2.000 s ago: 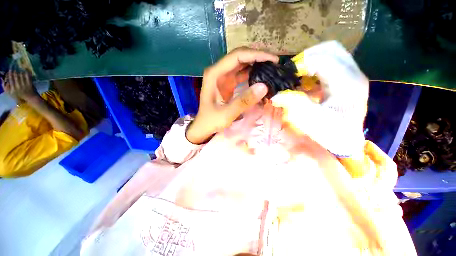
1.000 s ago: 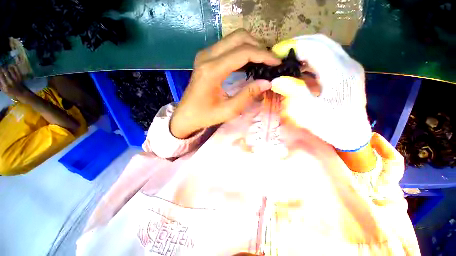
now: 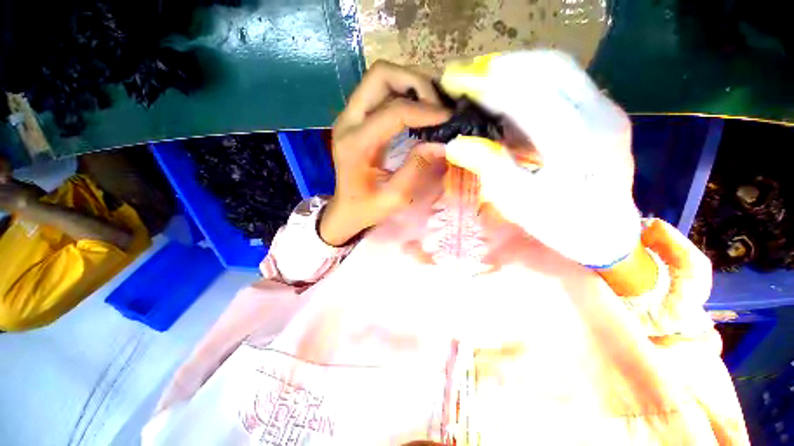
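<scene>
A small black ruffled flower head [image 3: 457, 124] is held between both hands in front of the chest, just below the bench edge. My left hand [image 3: 376, 148], bare, grips its left side with thumb and fingers. My right hand [image 3: 557, 144], in a white glove with yellow fingertips and a blue cuff, pinches its right side. The glove is overexposed and the fingers are partly blurred. The fingers hide much of the flower head. No tool can be made out in either hand.
The green bench [image 3: 270, 87] carries a stained cardboard mat [image 3: 487, 30] and, far left, a pile of black pieces [image 3: 78, 61]. Below are blue crates of black pieces [image 3: 244, 183] and brown pieces [image 3: 740, 218]. A blue tray [image 3: 165, 283] lies near a person in yellow [image 3: 65, 253] at left.
The flower head has gone from rounded to a flatter, edge-on view. Both hands have shifted slightly left since a second ago, still gripping it. The person at left has moved an arm.
</scene>
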